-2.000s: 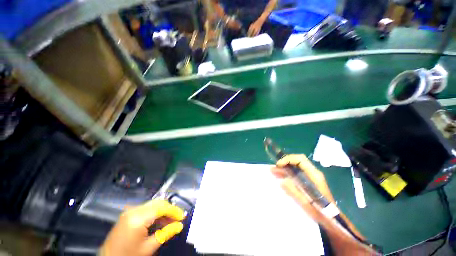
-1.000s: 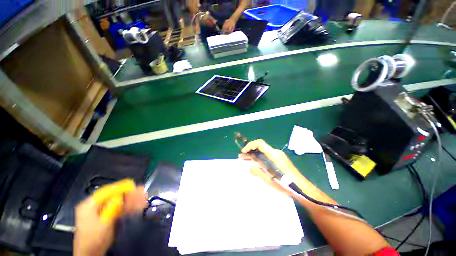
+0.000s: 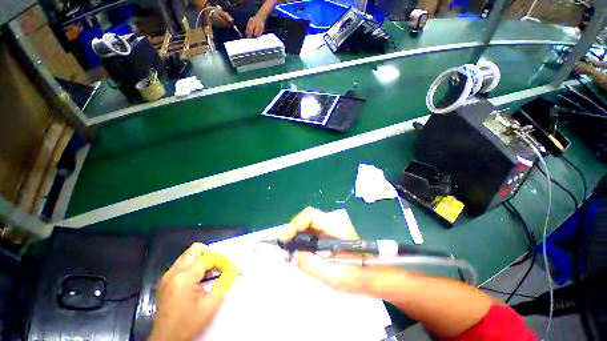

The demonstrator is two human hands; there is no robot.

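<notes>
My right hand (image 3: 323,256) holds the black soldering iron (image 3: 333,245) over the white pad (image 3: 286,310), its tip pointing left toward my left hand. The iron's white band and trailing cord show at its right end. My left hand (image 3: 190,290), with yellow finger cots on the fingertips, is at the pad's left edge, thumb and finger bent toward each other. A small dark gap shows between them; whether they pinch something is unclear. Black panel backs (image 3: 56,256) lie at the left, one with a looped black cable (image 3: 81,292).
A framed solar panel (image 3: 299,106) lies on the green line beyond the pale rail (image 3: 266,163). Right: white tissue (image 3: 373,183), white strip (image 3: 409,216), iron stand (image 3: 426,181) with yellow sponge (image 3: 447,209), black box (image 3: 466,153) with solder spool (image 3: 442,100). A person's hands (image 3: 255,25) work opposite.
My left hand has come from over the panel backs to the pad's left edge. The iron has turned level, its tip now near my left hand. The camera view has shifted right.
</notes>
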